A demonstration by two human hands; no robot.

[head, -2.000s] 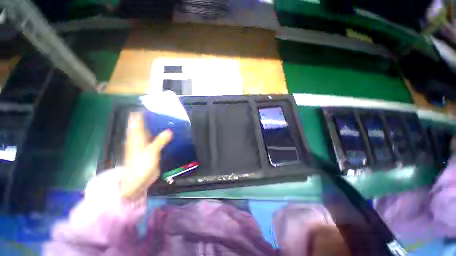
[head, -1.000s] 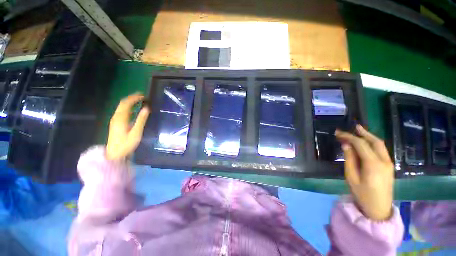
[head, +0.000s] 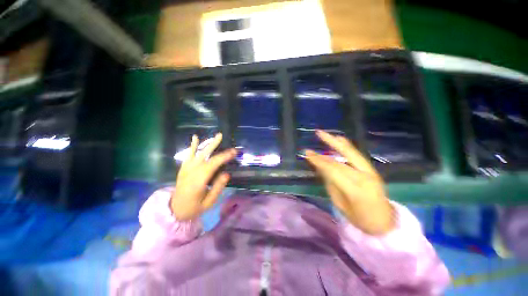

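Observation:
A black four-slot tray (head: 288,173) lies in front of me with a dark glossy smartphone in each pocket. The left phone (head: 198,110) is partly covered at its lower end by my left hand (head: 200,178), which is bare, empty and has its fingers apart. The second phone (head: 259,118) shows reflections. My right hand (head: 356,184) is bare and empty, over the lower end of the third phone (head: 318,107). The rightmost phone (head: 389,118) lies uncovered. Blur hides whether my fingertips touch the screens.
A white chart (head: 289,29) with dark rectangles lies on a tan board (head: 365,26) behind the tray. Black stacked trays (head: 92,133) stand at left. A neighbouring tray (head: 460,124) with phones is at right. A pale post (head: 101,29) slants at upper left.
Both hands have moved inward over the tray's near part. My right hand has left the rightmost phone, whose screen now looks dark. The view has shifted and blurred.

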